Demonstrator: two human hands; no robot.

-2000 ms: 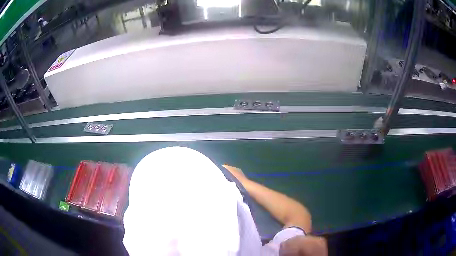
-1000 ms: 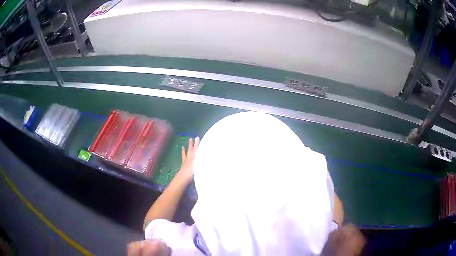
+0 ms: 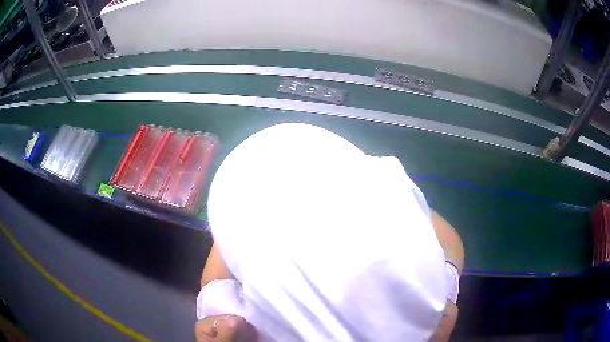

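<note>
A person in a white cap (image 3: 301, 200) fills the middle and hides the bench there. What looks like my left hand (image 3: 224, 328) is low beside that person's white sleeve, fingers curled and cut off by the bottom edge; its contents cannot be told. What may be my right hand (image 3: 449, 322) is a small blurred patch at lower right, mostly hidden. Clear trays with red strips (image 3: 164, 167) stand on the green bench left of the cap. A three-hole metal plate (image 3: 312, 90) lies between the rails; another (image 3: 404, 80) lies across the far rail.
Colourless clear trays (image 3: 69, 153), a blue box (image 3: 33, 145) and a green block (image 3: 106, 190) are at left. More red trays (image 3: 602, 234) show at the right edge. A metal post (image 3: 582, 110) rises at right. The grey floor with a yellow line (image 3: 67, 287) is lower left.
The view has tilted down and turned. The near plate has moved right between the rails since one second ago. The other person's forearm beside the red trays is now hidden behind the cap.
</note>
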